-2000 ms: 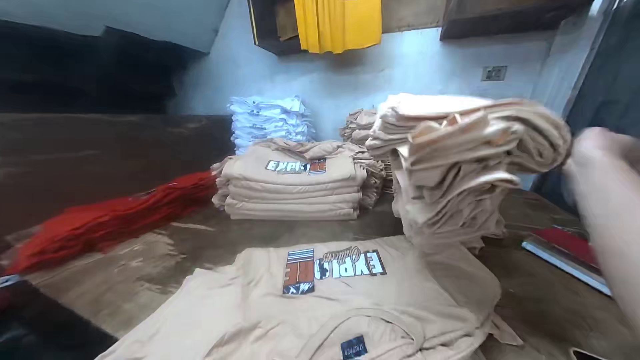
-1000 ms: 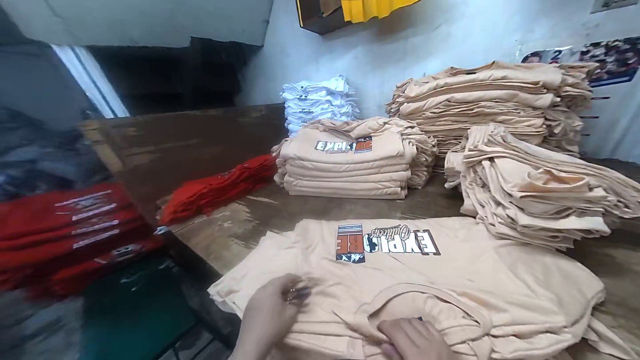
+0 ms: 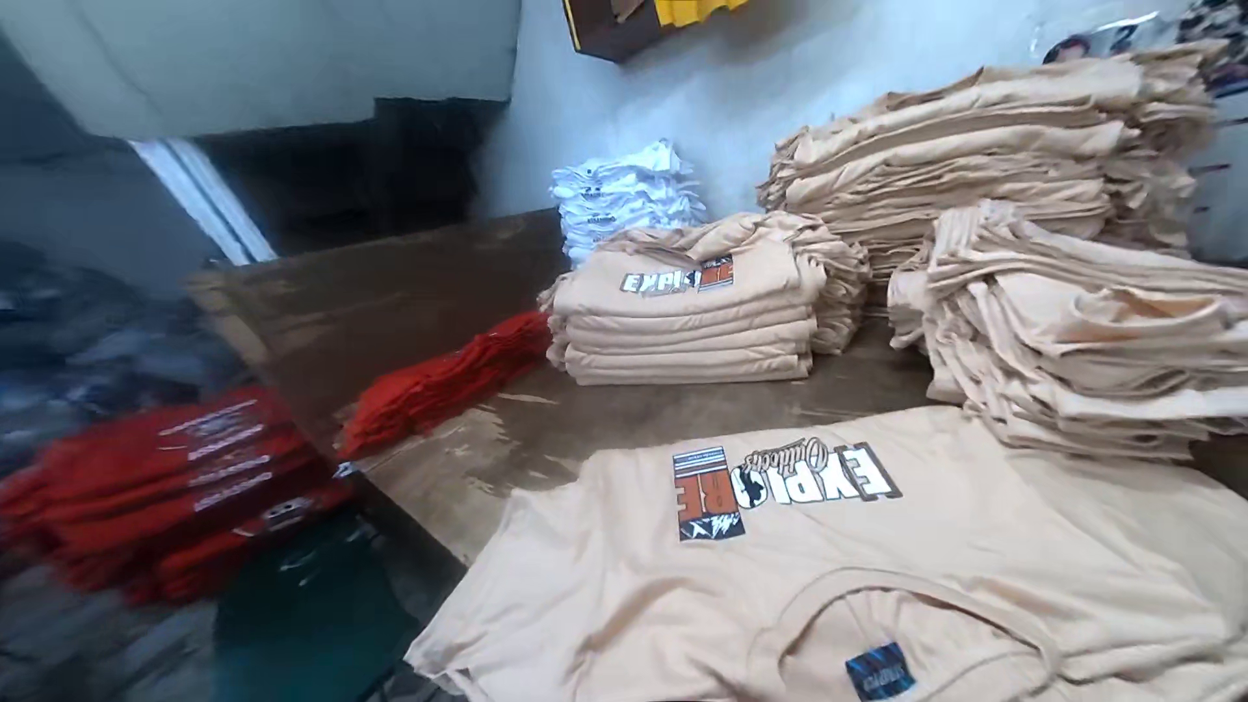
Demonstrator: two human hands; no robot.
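Observation:
Neither my left hand nor my right hand shows at this moment. A beige printed T-shirt (image 3: 624,556) lies spread over the near part of the table, its neckline (image 3: 907,585) toward me and its chest print (image 3: 790,483) upside down from here. Behind it sits a neat stack of folded beige T-shirts (image 3: 682,336) with the same print on top. To the right is a looser pile of beige shirts (image 3: 1092,351), partly cut off by the frame edge.
A taller beige pile (image 3: 955,175) and a white shirt stack (image 3: 624,200) stand by the wall. Red garments (image 3: 448,385) lie along the wooden table's (image 3: 419,302) left side. Beyond its edge, more red shirts (image 3: 185,487) rest near a green seat (image 3: 302,614).
Both hands were on the spread shirt's neckline area one second ago and are now out of view. Two seconds ago a hand was beside the right beige pile. The view has swung left.

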